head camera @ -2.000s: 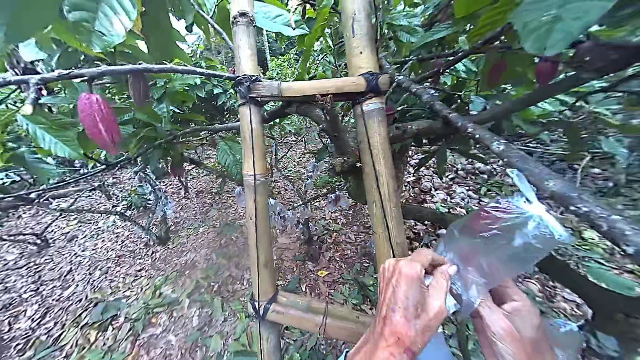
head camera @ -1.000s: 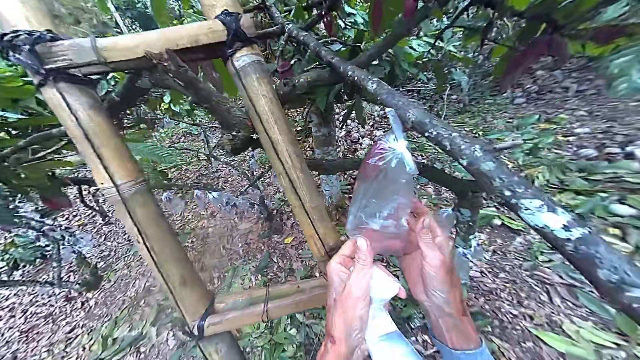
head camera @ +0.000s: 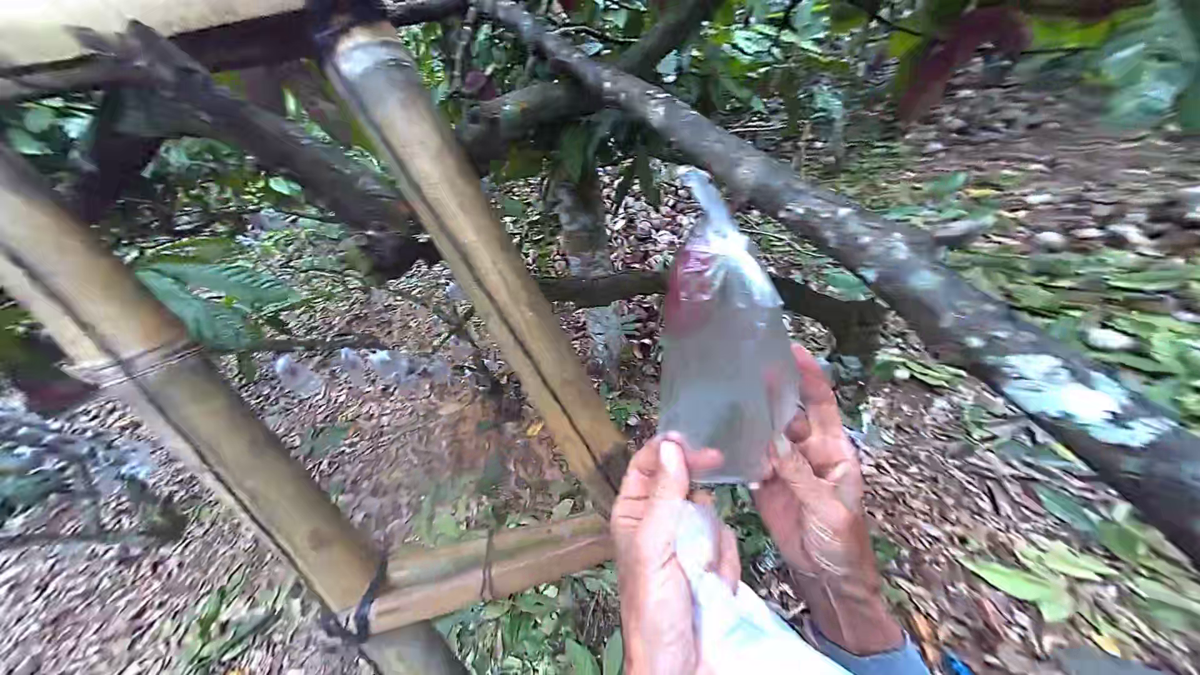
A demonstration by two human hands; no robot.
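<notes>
A clear plastic bag (head camera: 727, 375) hangs with its gathered, tied top upward, around a reddish cacao pod (head camera: 692, 286) partly seen through it. My left hand (head camera: 661, 553) pinches the bag's lower left edge between thumb and fingers. Whitish plastic (head camera: 741, 623) lies across that palm and runs down past the wrist. On the other side, my right hand (head camera: 820, 506) has its fingers behind and against the bag's lower right edge; the bag and the hand itself hide part of the fingers.
At the left stands a bamboo ladder, with a near rail (head camera: 497, 272), another rail (head camera: 187, 412) and a lower rung (head camera: 487, 572) lashed with dark ties. A lichen-spotted branch (head camera: 844, 234) slants down to the right, close beyond the bag. Leaf litter and green leaves cover the ground.
My hands have moved from beside the bag's lower part to its bottom edge, and the bag now hangs straighter. The view has swung right and down.
</notes>
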